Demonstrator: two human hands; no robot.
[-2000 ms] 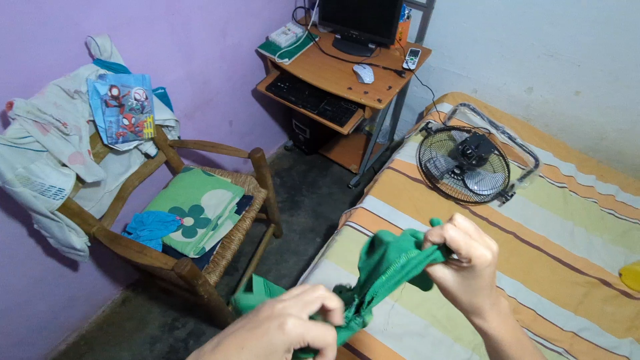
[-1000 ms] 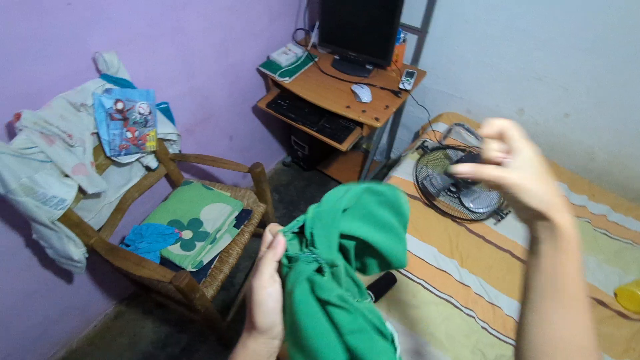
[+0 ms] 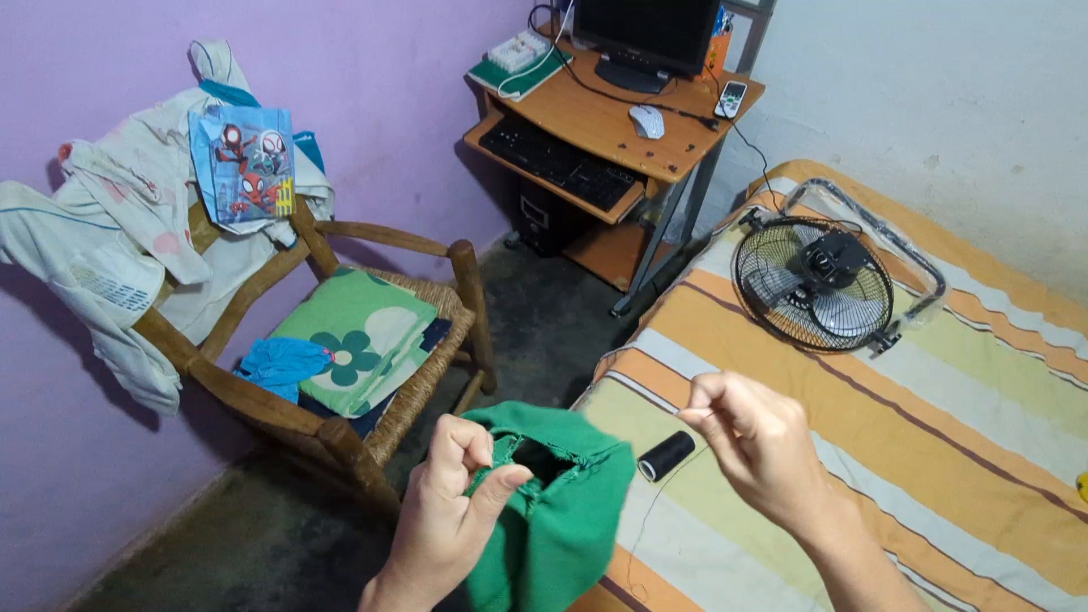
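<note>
My left hand point(image 3: 450, 510) grips the edge of a green cloth garment point(image 3: 565, 527) between thumb and fingers. Beside the thumb, a dark opening with frayed seam edges shows in the cloth. My right hand point(image 3: 752, 446) is raised to the right of the garment, over the bed, its thumb and fingertips pinched together on something thin, perhaps a needle, too small to tell. Dark thread point(image 3: 650, 510) hangs loosely near that hand and runs down over the bedsheet. A spool of black thread point(image 3: 666, 456) lies on its side on the bed, between my hands.
A black fan point(image 3: 813, 283) lies on the striped bedsheet point(image 3: 960, 425). At left stands a wooden chair point(image 3: 467, 297) with folded green fabric point(image 3: 357, 340), a blue cloth point(image 3: 285, 365) and draped clothes point(image 3: 127, 221). Behind is a computer desk point(image 3: 612, 127) with a monitor point(image 3: 650, 34).
My right hand has come down from its raised place near the fan toward the garment. The green cloth sits lower in my left hand, and the black spool shows more fully.
</note>
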